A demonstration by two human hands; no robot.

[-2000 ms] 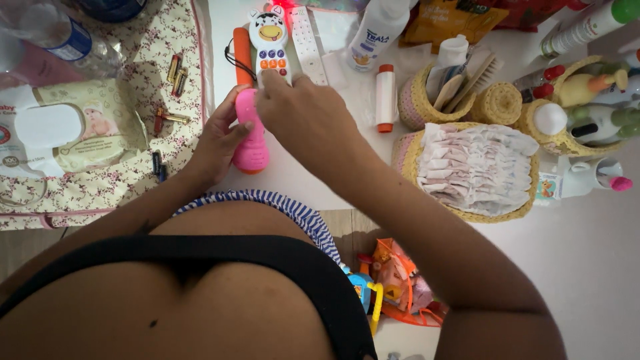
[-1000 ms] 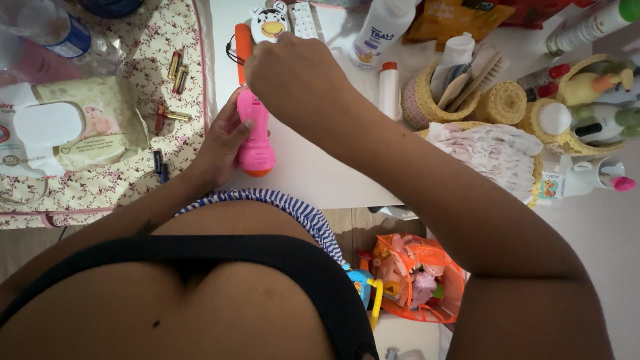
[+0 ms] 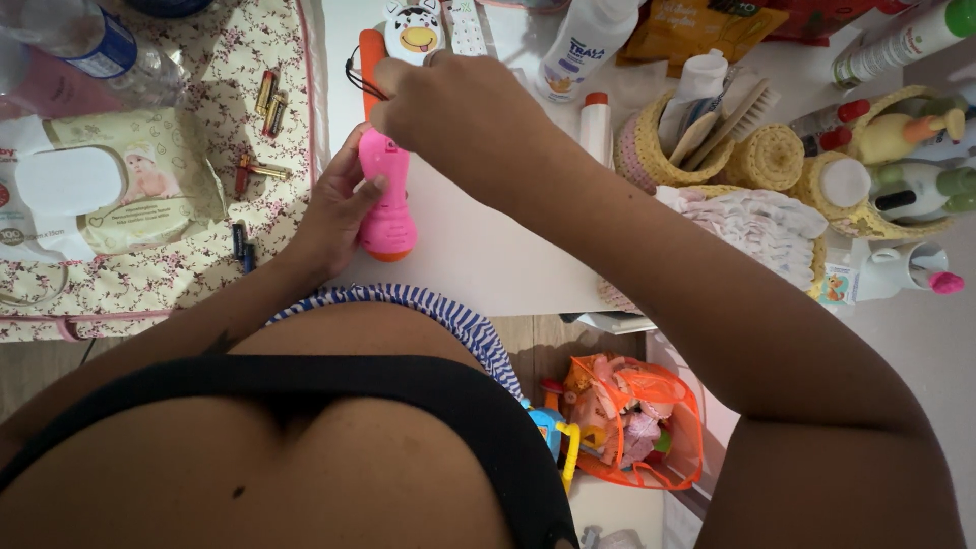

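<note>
A pink plastic toy (image 3: 387,194), shaped like a microphone with an orange end, lies along the white tabletop, its orange end toward me. My left hand (image 3: 339,202) grips it from the left, thumb across its middle. Over its far end is my right hand (image 3: 450,107), with curled fingers; whatever the fingertips touch is hidden. Just beyond are an orange stick-like object (image 3: 372,69) with a black cord loop and a toy with a cow face (image 3: 414,30), its lower part covered by my right hand. Several small batteries (image 3: 274,114) lie on the floral mat to the left.
A wipes pack (image 3: 141,183) and plastic bottles (image 3: 114,46) occupy the floral mat (image 3: 191,293). Right of my hands stand a white bottle (image 3: 583,49), a red-capped tube (image 3: 595,130), crochet baskets (image 3: 637,152) with brushes, and folded diapers (image 3: 751,236). An orange mesh bag (image 3: 686,450) sits below the table edge.
My right hand has moved toward the far side, from beside the pink toy's upper end, and now covers the keypad of the cow-faced toy. My left hand stays on the pink toy.
</note>
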